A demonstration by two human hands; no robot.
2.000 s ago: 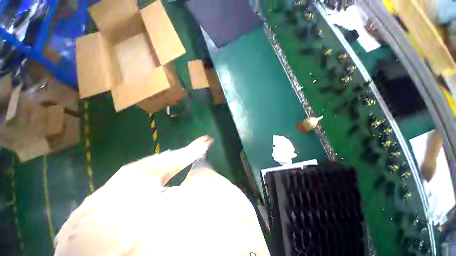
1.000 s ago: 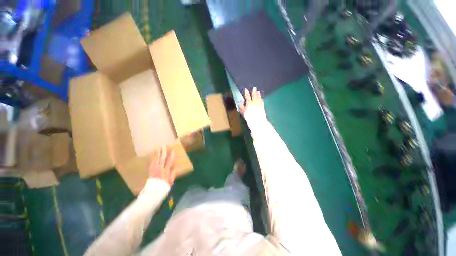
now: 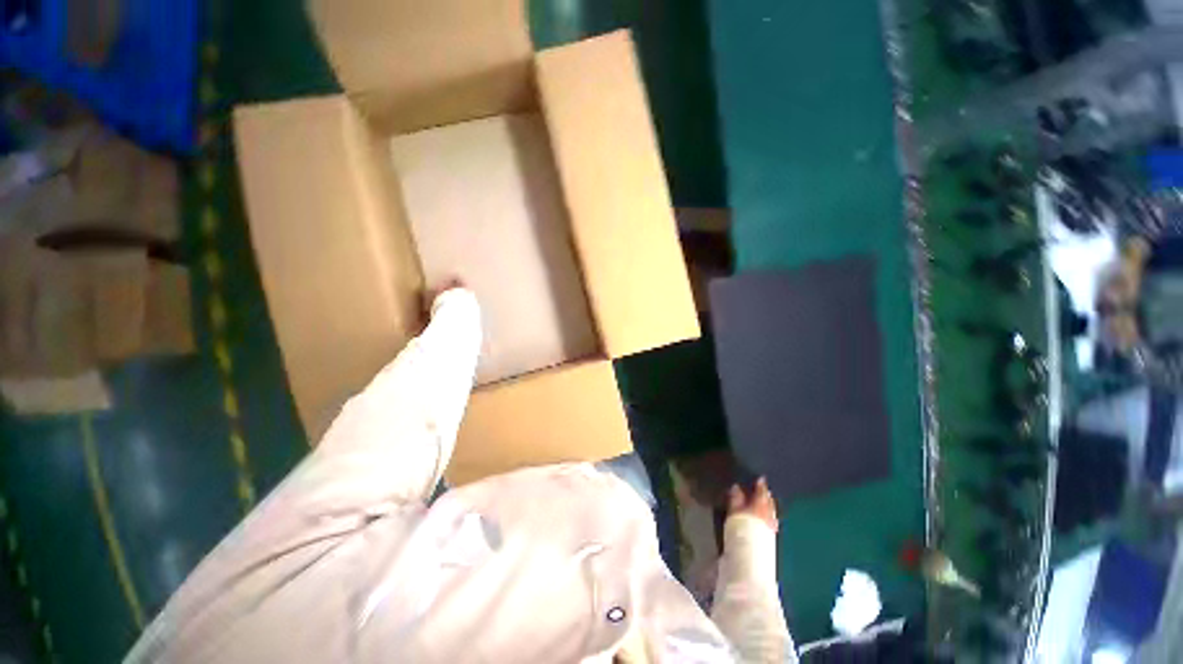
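Note:
An open cardboard carton (image 3: 461, 428) stands beside the bench, with a plain light brown bottom. My left hand (image 3: 445, 296) reaches into it by its left inner wall; its fingers are mostly hidden and blurred. A flat dark grey divider sheet (image 3: 802, 383) lies over the green bench, its left edge at the bench's edge. My right hand (image 3: 752, 501) is at the sheet's lower left corner, with the fingers closed on its edge.
A squeeze bottle (image 3: 951, 572) and a crumpled white cloth (image 3: 856, 602) lie on the bench at the lower right. A line of small black parts (image 3: 986, 389) runs along the right. Flattened cardboard (image 3: 117, 292) lies at the left.
My left hand has gone from the carton's near flap into the carton. The divider sheet has come along the bench towards the bottle, with my right hand at its corner. The view has turned.

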